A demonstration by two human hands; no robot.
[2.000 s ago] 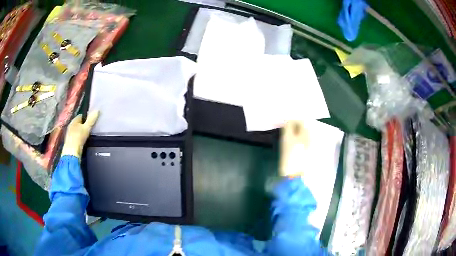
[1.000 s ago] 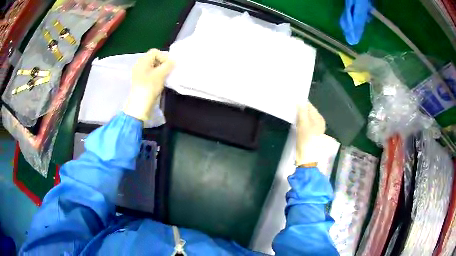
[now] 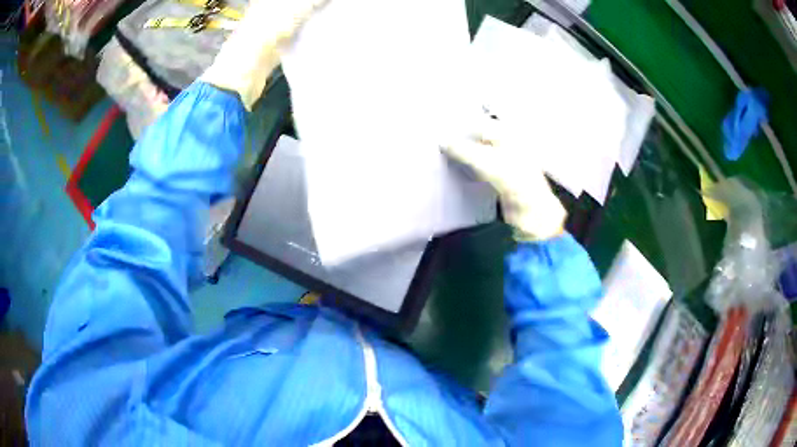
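A white protective sheet hangs between my hands over the black foam tray. It covers part of the grey tablet unit, whose lower and left parts show in the tray. My left hand, in a cream glove, is closed on the sheet's upper left edge. My right hand, also gloved, has its fingers at the sheet's right edge and grips it there; the fingertips are washed out by glare. The tablet's camera circles are hidden.
More white sheets lie in a loose pile at the upper right. Bagged foam trays stand at the right, with a long white strip beside them. Bagged yellow-strapped watches are at the upper left. A blue glove-like item is at the far right.
The view has turned and shifted. Both hands have brought a white sheet from the pile leftward and nearer, over the tablet side of the tray.
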